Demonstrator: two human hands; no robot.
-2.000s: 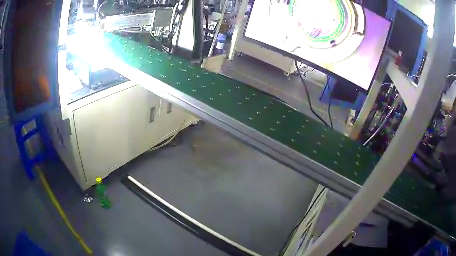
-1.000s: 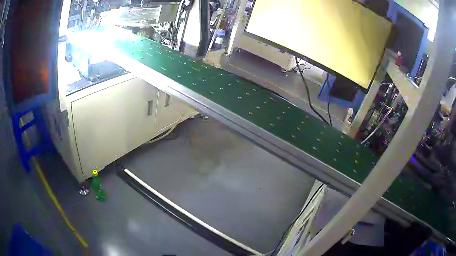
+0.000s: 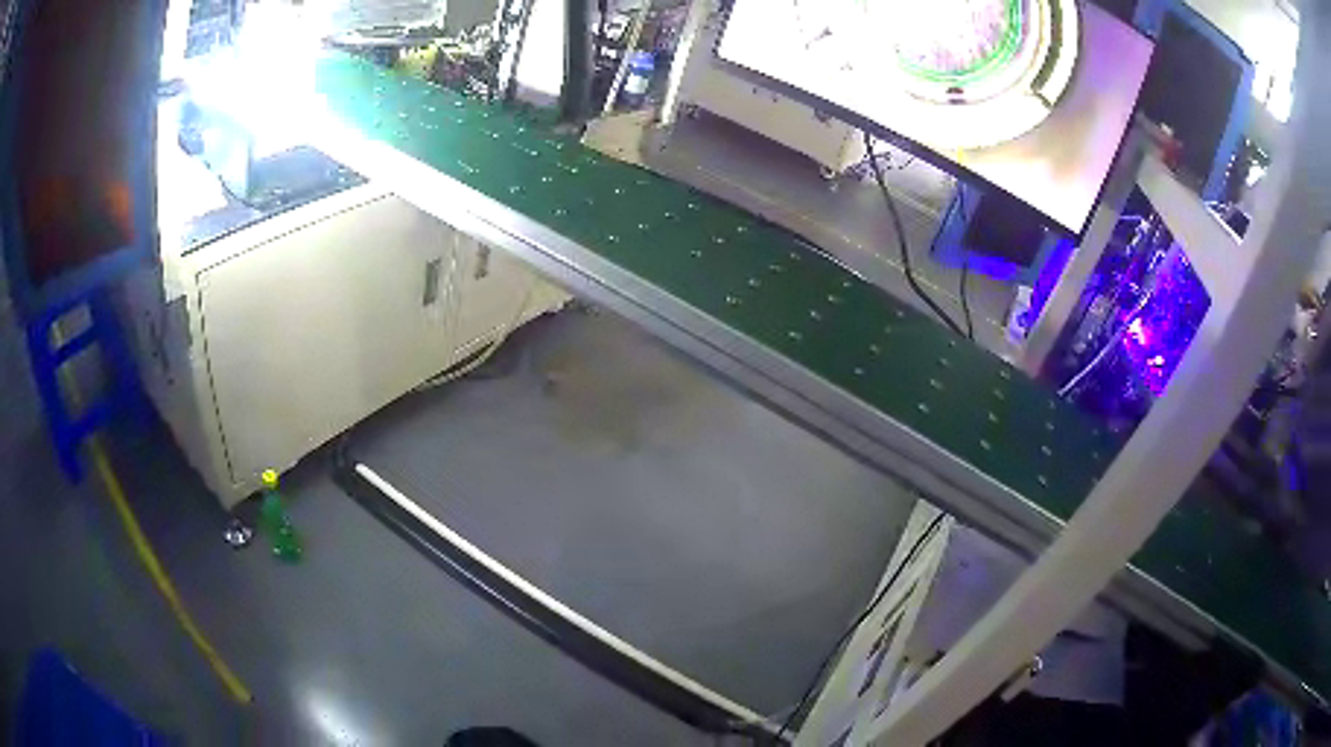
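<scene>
The dark-green conveyor belt (image 3: 701, 263) runs from the upper left to the lower right, with a silver edge rail (image 3: 730, 358) along its near side. Tiny pale workpieces (image 3: 876, 346) lie spread in rows on it. The inspection monitor (image 3: 1083, 146) behind the belt shows green and yellowish rings on a pale picture. Neither my left hand nor my right hand is in the picture.
The off-white frame post (image 3: 1124, 511) crosses the right side. A cream cabinet (image 3: 321, 336) stands left under a glaring light. A green bottle (image 3: 280, 523), a white and black floor strip (image 3: 540, 595) and a blue stool (image 3: 62, 382) are on the floor. A dark shape (image 3: 489, 737) shows at the bottom edge.
The view has shifted slightly, so the floor things sit higher. The monitor went from rings to plain yellow and back to rings. Purple light now shows behind the post. A dark shape appears at the bottom.
</scene>
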